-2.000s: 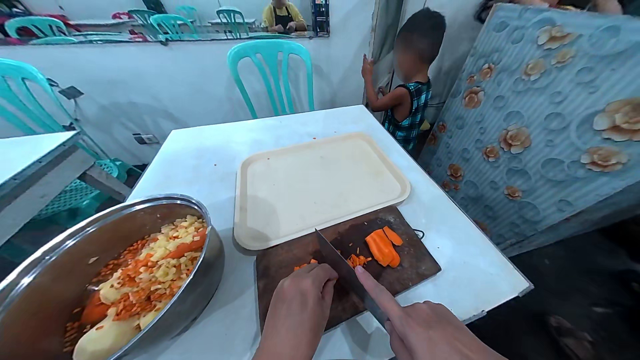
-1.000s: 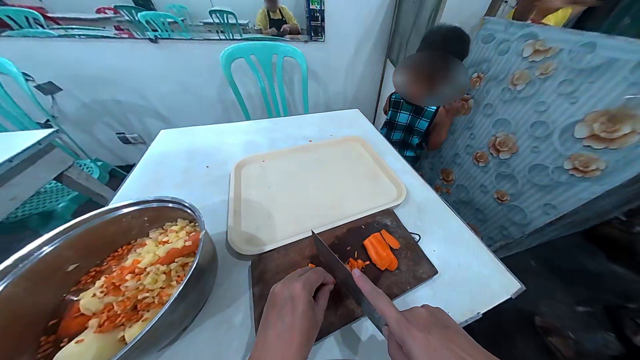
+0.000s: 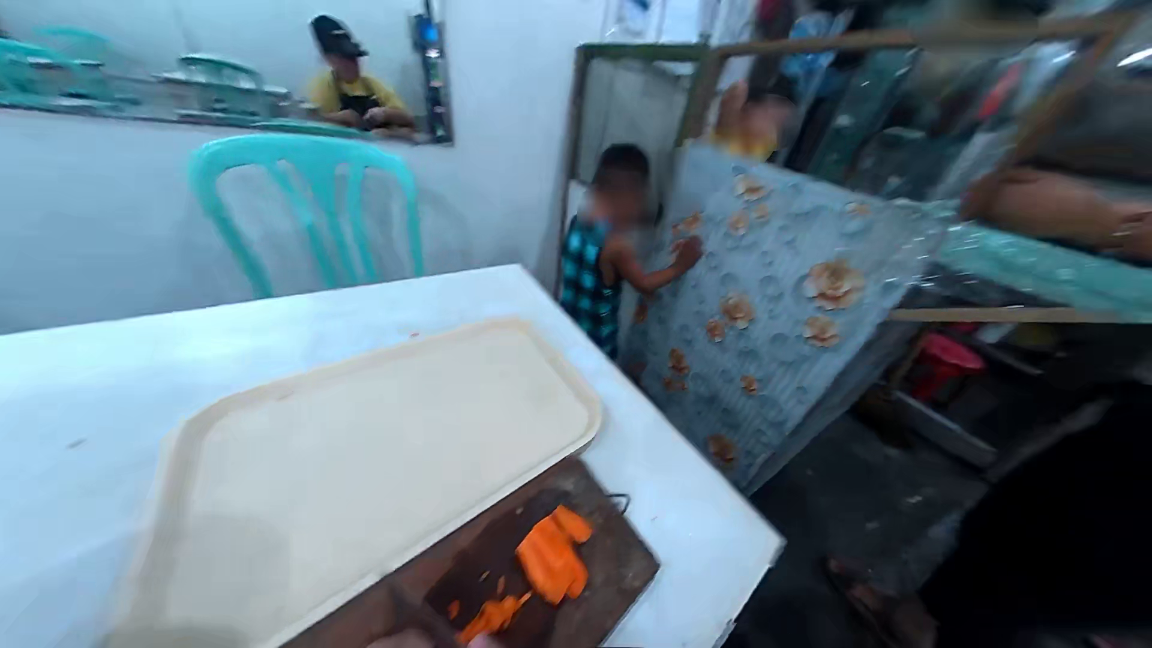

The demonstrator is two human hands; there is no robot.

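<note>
At the bottom edge, only blurred fingertips show: one (image 3: 403, 639) left of the carrot bits, another (image 3: 484, 641) just below them. A dark, blurred strip, perhaps the knife blade (image 3: 418, 616), lies between them; what each hand holds is cut off by the frame. Orange carrot slices (image 3: 553, 553) lie on the right part of the dark wooden cutting board (image 3: 621, 576), with small cut carrot bits (image 3: 493, 616) beside them. Along the board's far side rests a cream plastic tray (image 3: 360, 450) with nothing on it.
The white table (image 3: 684, 504) ends at a corner on the right. A turquoise plastic chair (image 3: 315, 198) stands behind it. A child (image 3: 598, 261) stands past the far right edge, touching a flower-patterned panel (image 3: 765, 297). Another person (image 3: 360, 90) sits farther back.
The view has swung far to the right, leaving the metal pot and most of both hands out of frame. The child now has a hand on the flowered panel.
</note>
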